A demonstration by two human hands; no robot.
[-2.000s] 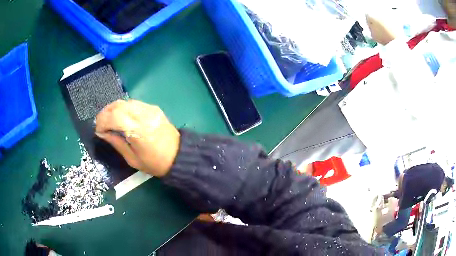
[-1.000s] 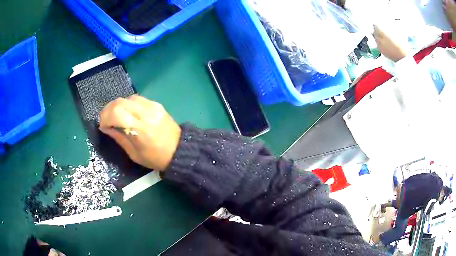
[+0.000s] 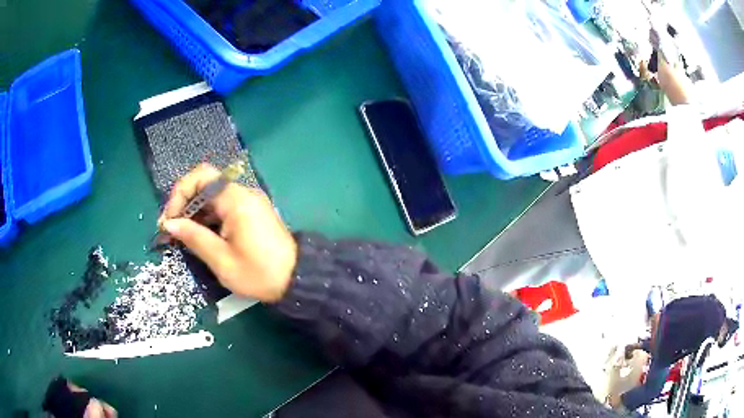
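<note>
A glossy black sheet with close rows of grey dots lies on the green table. My right hand is over the sheet's lower half and hides part of it. It grips slim metal tweezers between thumb and fingers; their tips, near the sheet's left edge, are too blurred to tell if they hold a bit. My left hand is cut off by the bottom edge; its fingertips are against a black fabric piece. A pile of white and silvery bits lies beside the sheet, with black bits at its left.
A white flat stick lies below the pile. A smartphone lies right of the sheet. Blue trays stand left. Large blue baskets stand at the back, the right one holding clear plastic bags. Other people are beyond, at right.
The table and its things have shifted right in view. My right hand has turned and its fingers have opened out somewhat, so the tweezers show clearly. More of my left hand's fingertips and the black piece shows.
</note>
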